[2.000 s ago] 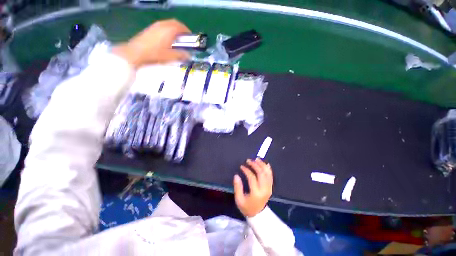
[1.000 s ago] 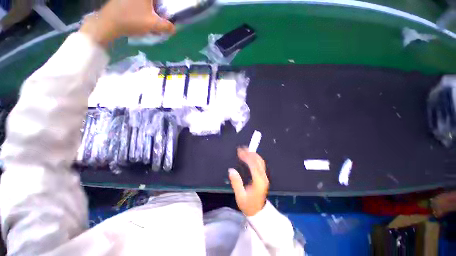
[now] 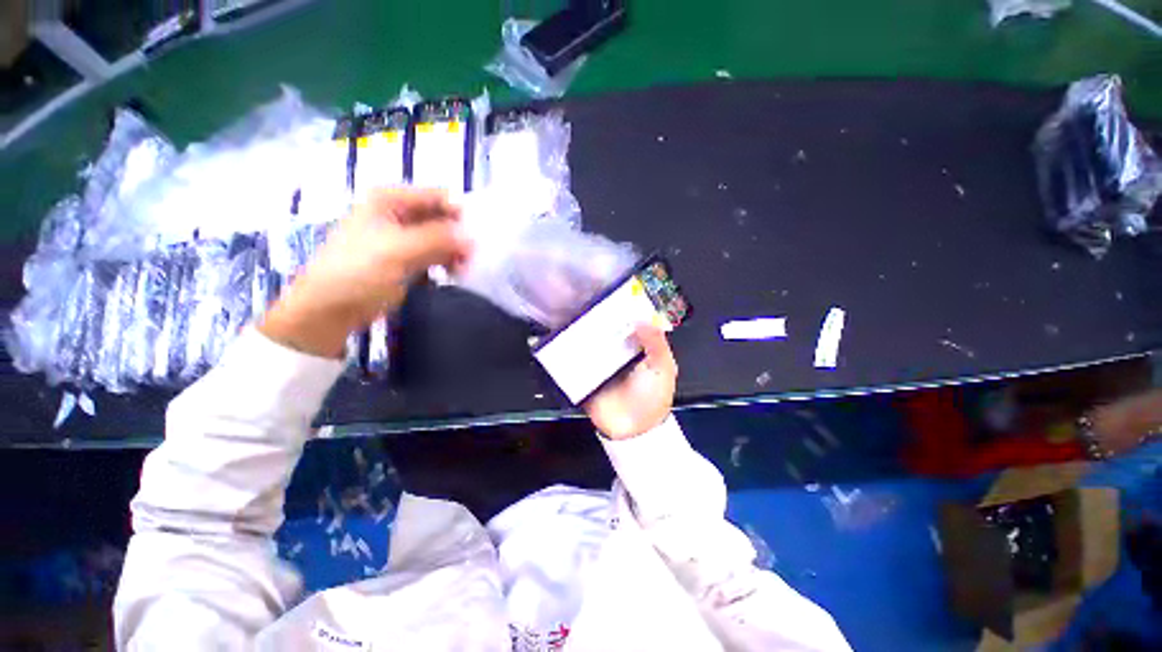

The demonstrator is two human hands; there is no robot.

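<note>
My right hand (image 3: pixel 637 389) holds a device unit (image 3: pixel 599 341) by its lower edge above the front of the mat. The unit has a white face in black edges, a yellow patch and a green circuit board at its upper right end. My left hand (image 3: pixel 382 261) is blurred; its fingers pinch the end of a clear poly bag (image 3: pixel 529 261) that stretches towards the unit. A row of similar white-faced units (image 3: pixel 441 143) lies behind my left hand, partly under clear bags.
Bagged dark slabs (image 3: pixel 166 306) stand in a row at the left. A black housing (image 3: pixel 573 32) lies on the green belt (image 3: pixel 790 38). A wrapped dark bundle (image 3: pixel 1093 166) is at the right. White slips (image 3: pixel 753 329) lie on the mat. A carton (image 3: pixel 1093 535) and another person's hand (image 3: pixel 1132 425) are lower right.
My left hand has come from the belt back over the mat and now grips the bag. My right hand, empty before, now holds the white-faced unit. The view has shifted.
</note>
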